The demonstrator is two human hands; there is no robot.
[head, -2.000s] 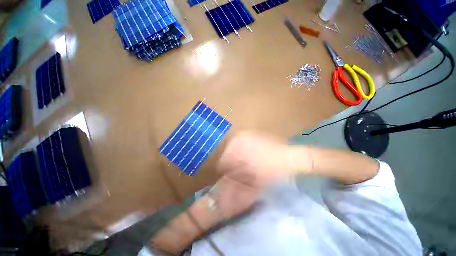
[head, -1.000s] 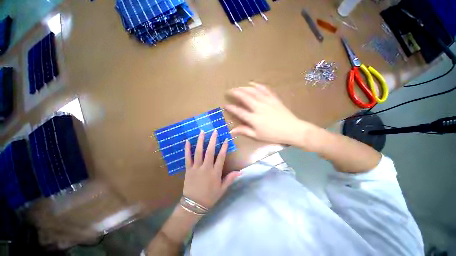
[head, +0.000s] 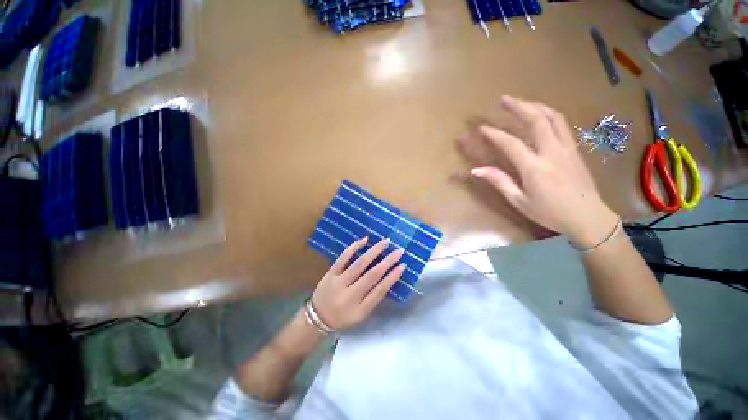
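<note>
A solar cell string (head: 353,215), bright blue with broken white lines, lies flat on the brown bench top near its front edge. My left hand (head: 354,289) lies flat on it with fingers spread, covering its lower middle part. My right hand (head: 541,168) is bare and held over the bench to the right of the string, fingers apart and holding nothing. It does not touch the string.
Short ribbon pieces (head: 605,134) lie right of my right hand, with scissors (head: 663,168), a grey strip (head: 605,56), an orange-brown piece (head: 627,61) and a white bottle (head: 676,33). Dark stacks (head: 154,168) stand left. A bright blue pile (head: 357,12) is at the back.
The string is turned to a different slant, with my left hand still on it. My right hand has moved away from the string to the right. The view has shifted left.
</note>
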